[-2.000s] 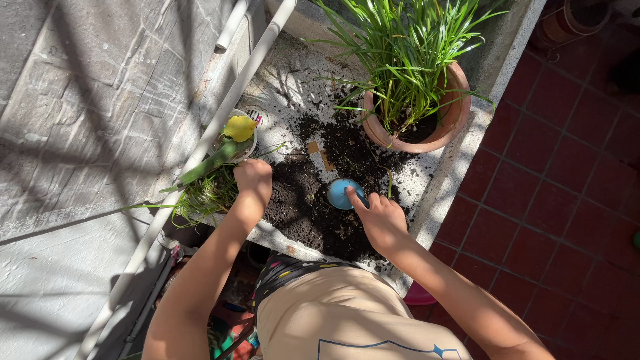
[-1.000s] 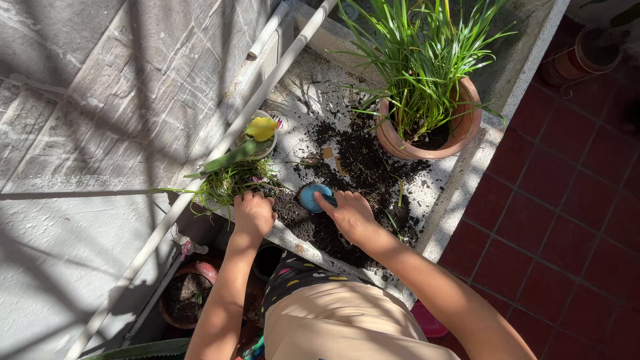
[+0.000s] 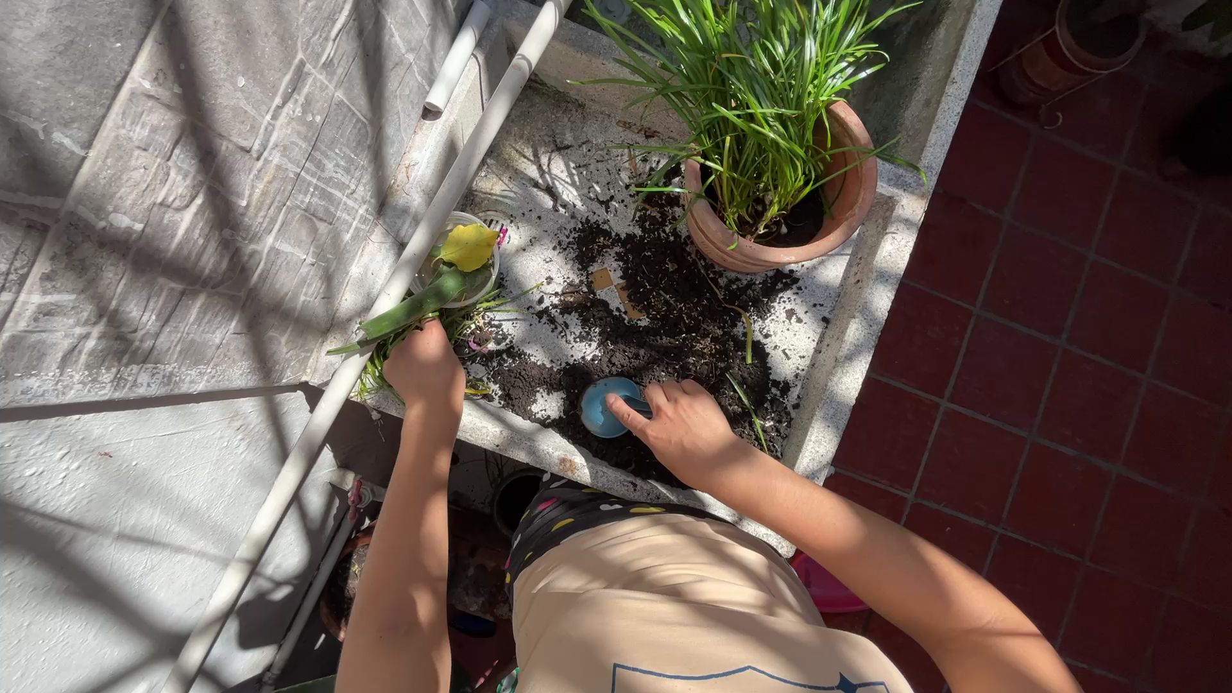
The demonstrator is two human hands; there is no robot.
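Observation:
My right hand [image 3: 685,430] grips a small blue scoop [image 3: 608,407], its index finger lying over the scoop's rim, just above dark soil [image 3: 664,327] on a speckled stone basin. At the basin's left edge, my left hand [image 3: 423,368] is closed at a pile of cut grass [image 3: 375,371]; what its fingers hold is hidden. Beside it are a thick green leaf [image 3: 414,310] and a yellow leaf [image 3: 469,247], both over a white container [image 3: 491,274]. A terracotta pot [image 3: 741,252] with a grassy plant [image 3: 760,106] stands at the upper right of the soil.
A white pipe [image 3: 318,428] slants past the basin's left side, along a stone-clad wall [image 3: 260,164]. The basin's raised right rim [image 3: 852,337] borders a red tiled floor [image 3: 1059,385]. Another pot [image 3: 1064,63] stands at the upper right, and a pink item [image 3: 828,585] lies below the basin.
My left hand has moved up toward the thick green leaf since a second ago. My right hand keeps its hold on the blue scoop, which is now farther from my left hand.

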